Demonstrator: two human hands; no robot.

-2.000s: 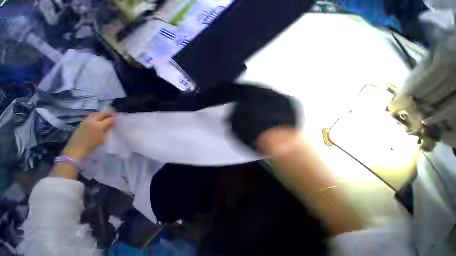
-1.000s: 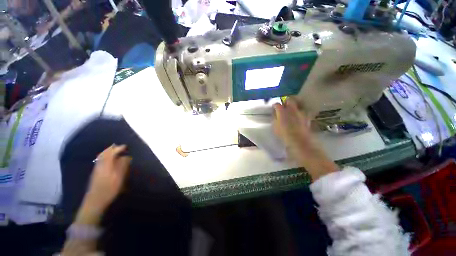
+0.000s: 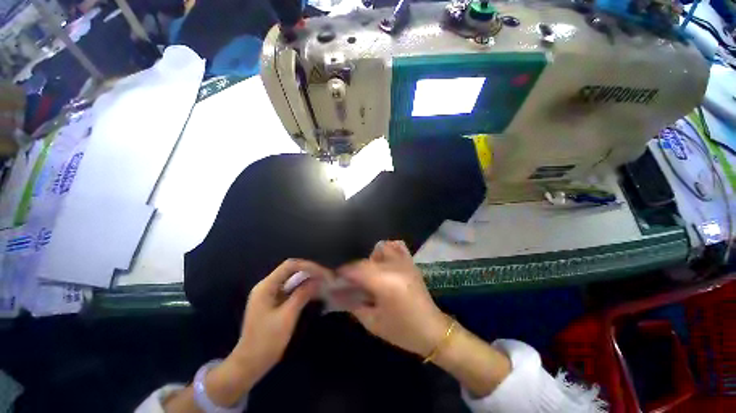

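A black fabric panel (image 3: 266,218) lies across the machine table, under the needle area, and hangs over its front edge. A small white piece (image 3: 370,167) lies on it beside the presser foot, in lamp glare. My left hand (image 3: 278,306) and my right hand (image 3: 395,302) meet over the black cloth at the front edge. Their fingers pinch a small pale piece (image 3: 335,300) between them; it is blurred and partly hidden by the fingers. The cream sewing machine (image 3: 516,153) with green panel and lit screen stands behind the cloth.
A long stack of white-faced panels (image 3: 121,169) lies at the left table edge on printed bags. A small pale scrap (image 3: 457,231) lies right of the black cloth. Small tools (image 3: 581,197) lie on the machine base. A red basket (image 3: 678,347) is at lower right.
The black panel has moved from the left to under the machine head. My right hand has come back from the small pile by the machine, and both hands are now together at the front.
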